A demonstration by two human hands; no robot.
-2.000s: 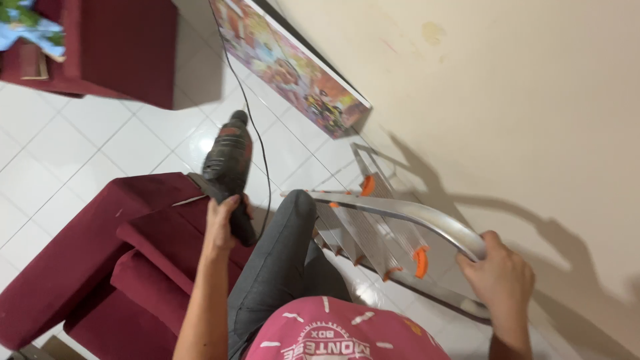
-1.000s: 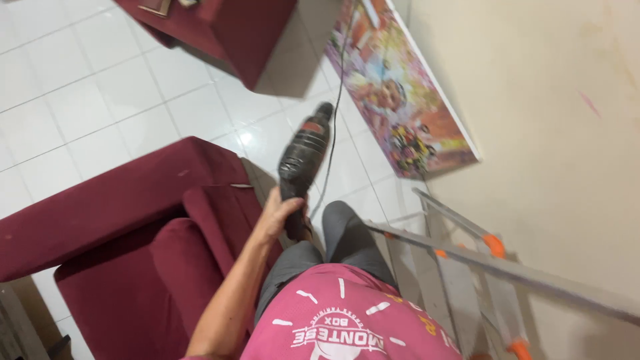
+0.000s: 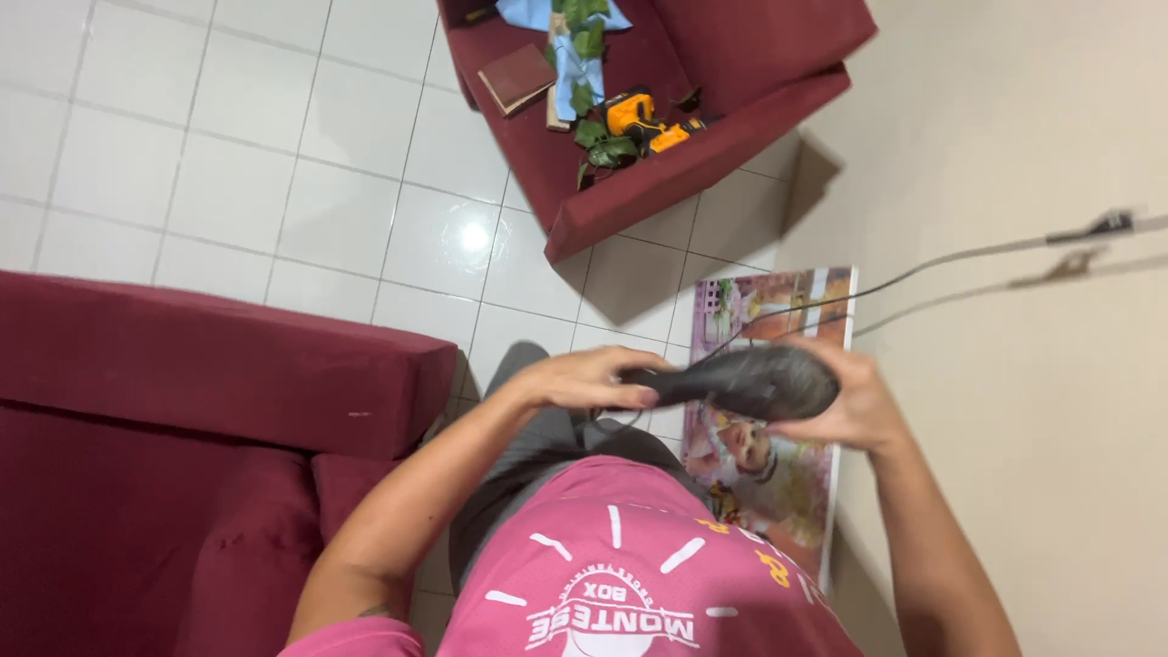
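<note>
A dark corded power drill [image 3: 753, 383] is held level in front of my body, slightly blurred. My left hand [image 3: 598, 379] wraps the narrow handle end on the left. Around the thick body at the other end curls my right hand [image 3: 844, 392], fingers over the top and thumb below. A thin cable [image 3: 922, 267] runs from near the drill up to the right, with a dark connector [image 3: 1090, 227] on it near the wall. The drill's front end cannot be made out.
Below the drill, a colourful picture panel [image 3: 794, 497] leans by the beige wall [image 3: 985, 119]. A red sofa [image 3: 182, 365] is at the left. On a red armchair [image 3: 712, 173] lie a yellow cordless drill [image 3: 630, 114], a brown book-like object [image 3: 517, 78], artificial leaves and blue cloth.
My right hand has left the stepladder and now holds the drill's body. The drill has turned from pointing away to lying crosswise. The view has shifted, and the ladder is out of it.
</note>
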